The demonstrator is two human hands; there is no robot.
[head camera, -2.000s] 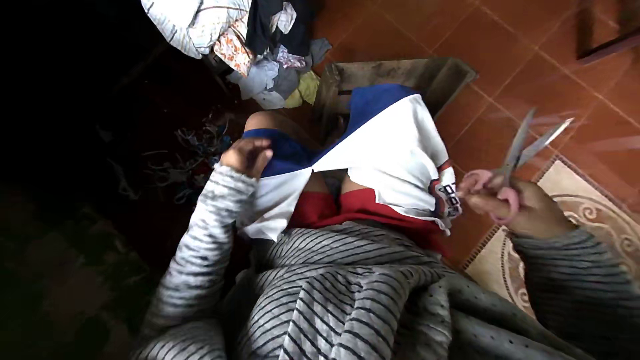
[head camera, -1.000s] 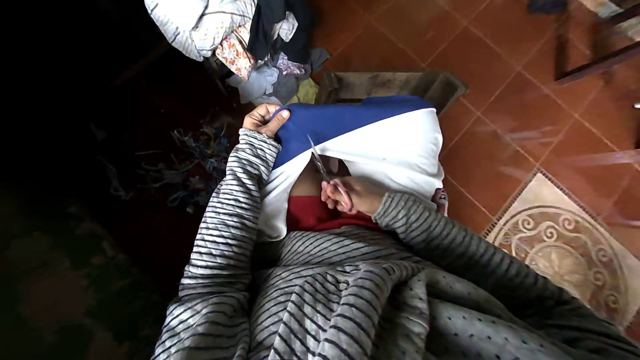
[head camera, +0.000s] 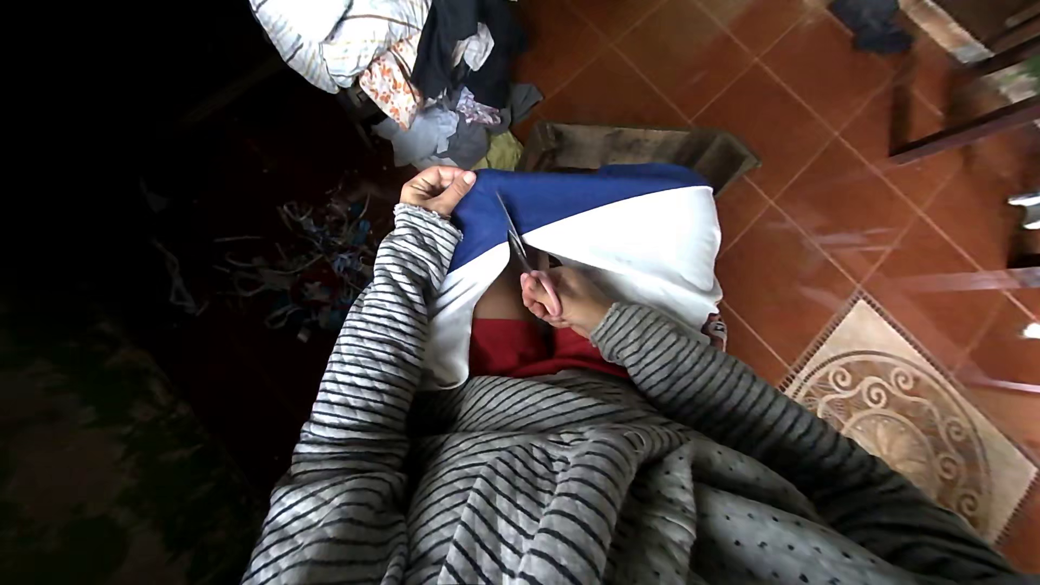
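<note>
A blue and white piece of fabric [head camera: 626,227] lies stretched over my lap, above red shorts [head camera: 508,345]. My left hand [head camera: 439,188] pinches its blue top edge at the left corner. In my right hand [head camera: 569,299] is a pair of scissors [head camera: 516,236] with pink handles. Their blades point up and to the left, over the blue part close to where blue meets white. Whether the blades have fabric between them I cannot tell.
Beyond my knees a wooden crate [head camera: 634,146] stands on the tiled floor. A heap of mixed cloths [head camera: 439,122] is at the upper left, with tangled fabric strips [head camera: 317,252] below it. Dark furniture legs [head camera: 967,130] are at the upper right.
My left hand has gone from hovering over the fabric to gripping its blue edge. My right hand has brought the scissors from the far right in over the fabric.
</note>
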